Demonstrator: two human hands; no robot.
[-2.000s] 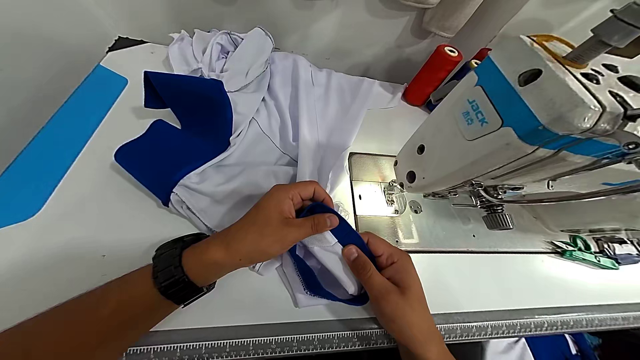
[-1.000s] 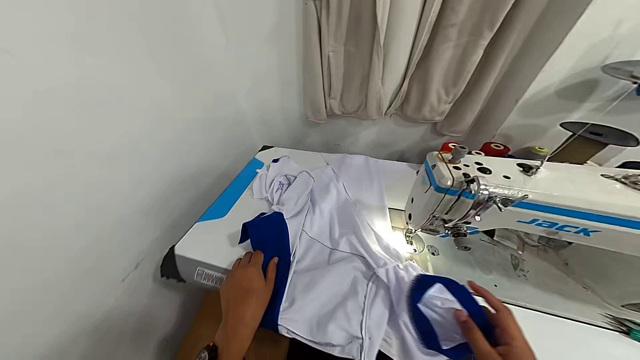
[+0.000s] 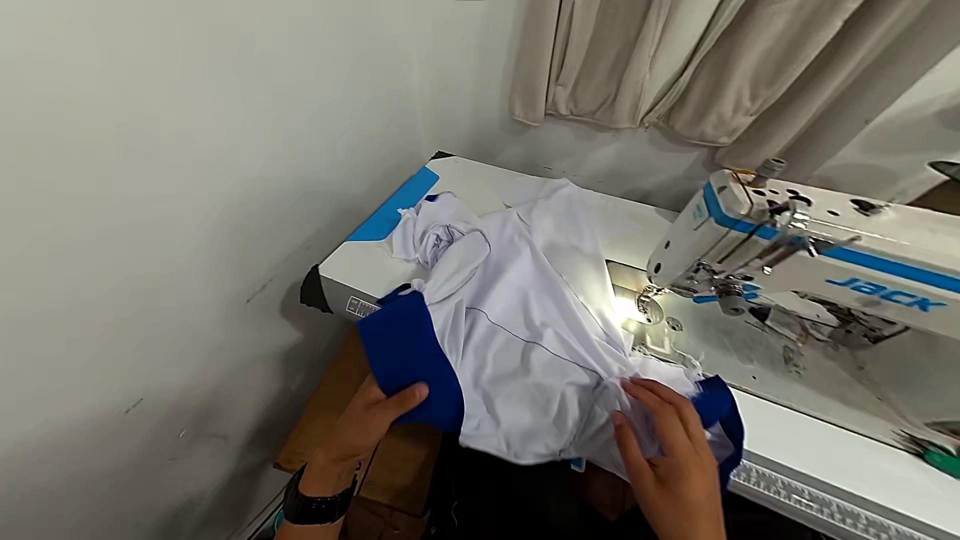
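Observation:
A white knit garment [image 3: 525,330] with blue parts is spread over the left of the sewing table, its lower part hanging over the front edge. My left hand [image 3: 375,416] pinches the wide blue panel [image 3: 416,360] at the garment's left side, thumb on top and fingers beneath. My right hand [image 3: 667,442] lies on the white cloth near the blue-edged opening [image 3: 724,420] at the right; its thumb and fingers are apart, and whether it grips any cloth is unclear. The lit needle area of a Jack sewing machine [image 3: 649,304] is just beyond the cloth.
The machine head [image 3: 840,247] fills the right side. Green-handled thread snips [image 3: 937,457] lie at the right edge. A printed ruler strip [image 3: 795,491] runs along the table's front. Beige curtains [image 3: 675,67] hang behind, a wall [image 3: 187,187] stands left, and a cardboard box [image 3: 397,465] is below.
My left hand has gone from the blue-edged opening to the wide blue panel. My right hand has left that opening for the white cloth beside it. The view has swung widely.

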